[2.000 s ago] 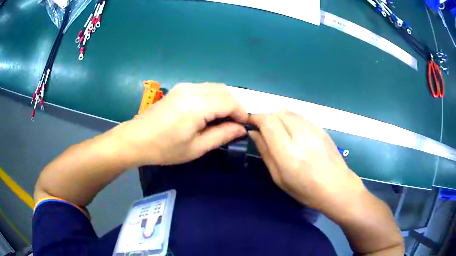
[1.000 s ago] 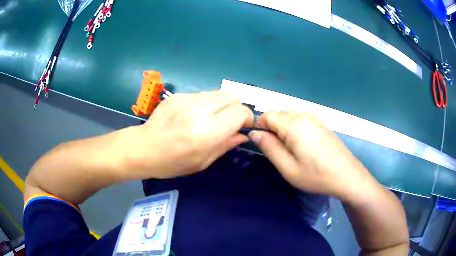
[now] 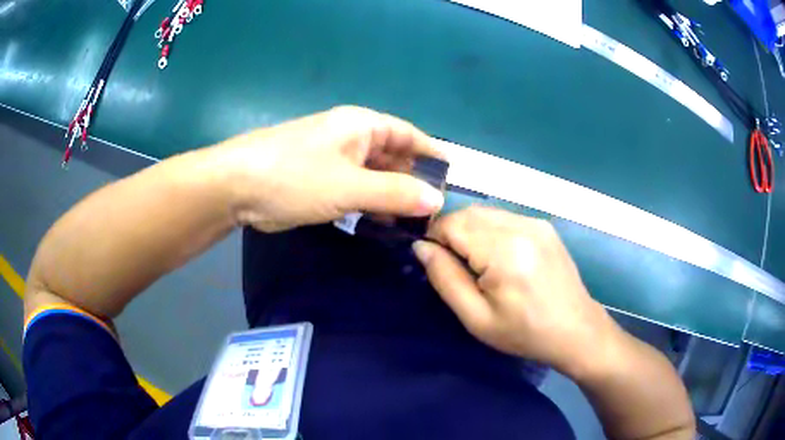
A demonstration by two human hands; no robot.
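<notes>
My left hand [image 3: 318,176] holds a black tape piece or roll [image 3: 430,173] between thumb and fingers, above the front edge of the mat. My right hand [image 3: 521,279] pinches the dark wire bundle [image 3: 387,229] just below it, fingertips close to my left thumb. A white sleeve or label [image 3: 348,223] shows on the bundle under my left hand. The bundle blends into the dark clothing, so its ends cannot be made out. The orange connector is not visible. A steel rule [image 3: 594,209] lies behind my hands, its left end partly covered by them.
Harnesses with red ends [image 3: 79,122] lie at upper left, blue-ended ones [image 3: 701,53] at upper right. Red-handled scissors [image 3: 760,161] lie at the right. A second rule [image 3: 658,79] lies beside white paper [image 3: 542,15]. A badge [image 3: 252,382] hangs in front of my lap.
My left hand has turned and risen slightly, and the black tape now shows in its grip. The orange connector, visible before, has gone from sight. My right hand has moved slightly down.
</notes>
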